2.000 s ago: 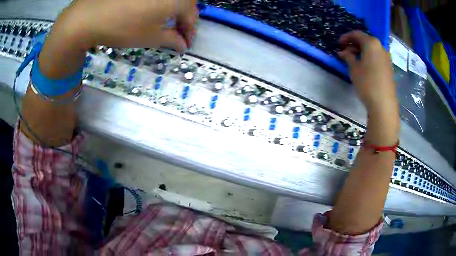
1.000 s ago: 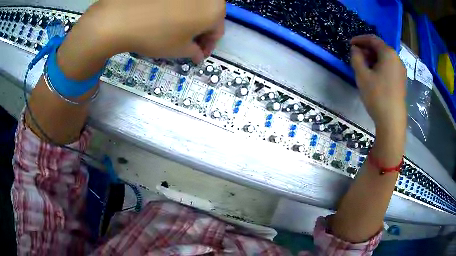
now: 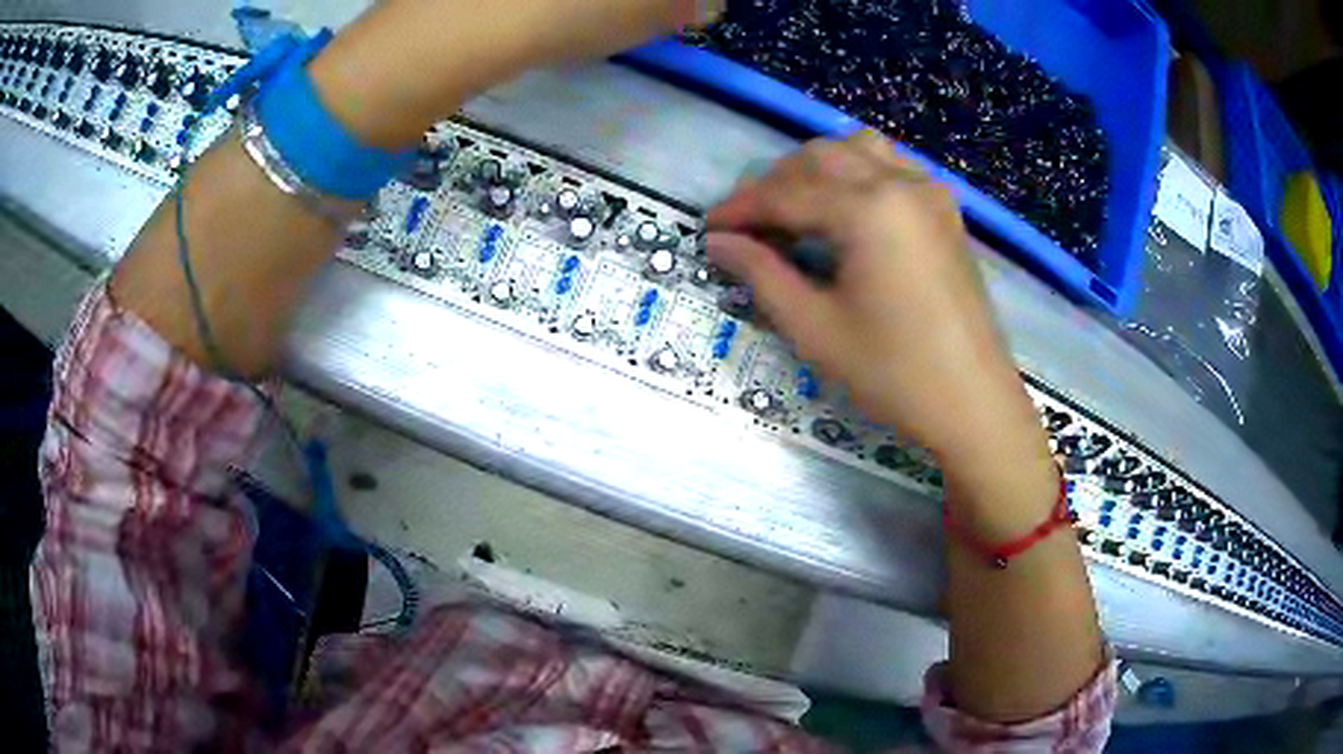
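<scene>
A long row of circuit boards (image 3: 619, 280) crosses the view, crowded with silver-topped capacitors and small blue disc parts. My right hand (image 3: 869, 280) is over the boards, thumb and index finger nearly together at the upper row of parts. Something dark shows within the curl of its fingers; whether the fingertips hold a component is too small to tell. My left hand (image 3: 670, 12) is mostly cut off by the top edge, near the left end of the blue bin (image 3: 869, 125). Its fingers are hidden. The bin holds a heap of small black components (image 3: 943, 103).
Brushed metal rails (image 3: 589, 420) run along both sides of the boards. A clear plastic bag (image 3: 1200, 295) with white labels lies right of the bin. More blue boxes (image 3: 1267, 177), one with a yellow item, stand at the far right. A blue strap and cord hang from my left wrist.
My right hand has moved from the bin's edge left and down to the boards. My left hand has moved up and right, off the boards to the bin's left end.
</scene>
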